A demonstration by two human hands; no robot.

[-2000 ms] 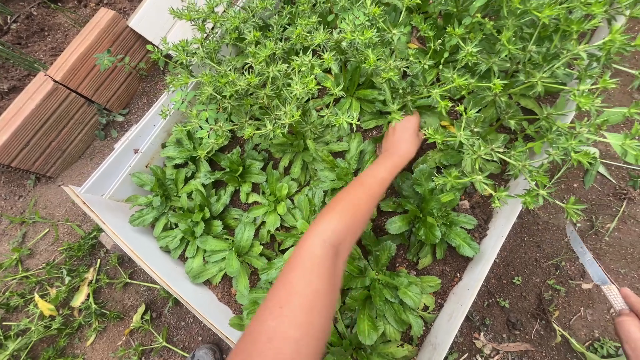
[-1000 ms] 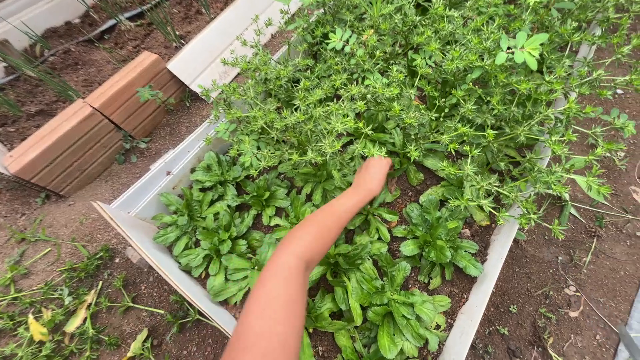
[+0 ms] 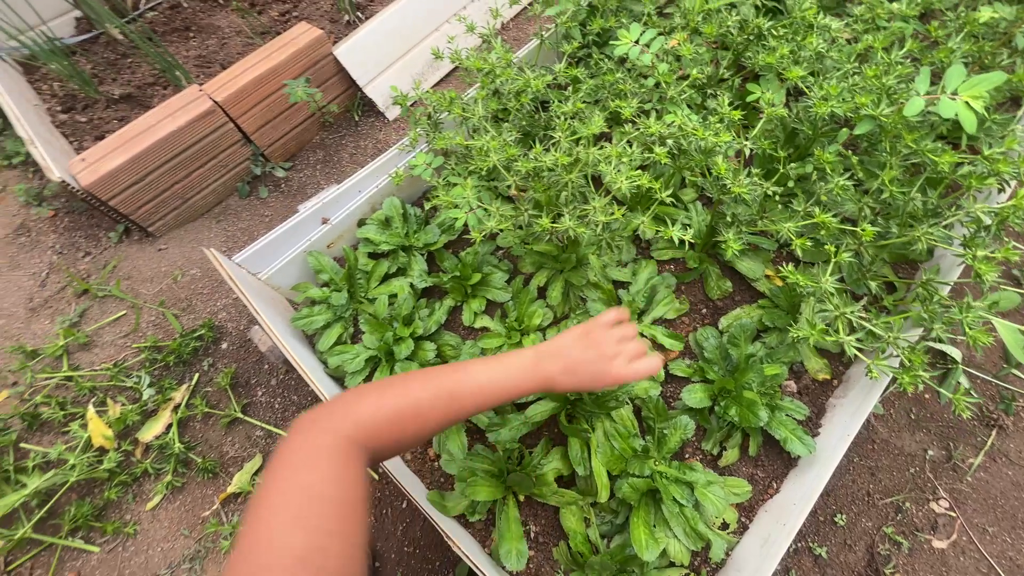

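My left hand (image 3: 606, 352) is over the low leafy rosettes in the raised bed, its knuckles up and fingers curled. The fingertips are hidden, so whether they hold anything is unclear. Just right of it grows a broad-leaved, toothed rosette plant (image 3: 740, 392). More rosettes (image 3: 392, 336) stand to the left, and another group (image 3: 640, 488) lies below the hand. Behind them spreads a dense mass of tall, spiky-headed green stems (image 3: 640, 152). My right hand and the knife are out of view.
White boards edge the bed, with one side wall (image 3: 832, 448) at right and a corner board (image 3: 272, 312) at left. Hollow clay bricks (image 3: 168, 160) and a loose white panel (image 3: 424, 40) are at upper left. Cut stems (image 3: 104, 424) lie on the soil at lower left.
My left hand has drawn back from the edge of the spiky stems to over the rosettes. My right hand, earlier at the right edge with a knife, has left the view.
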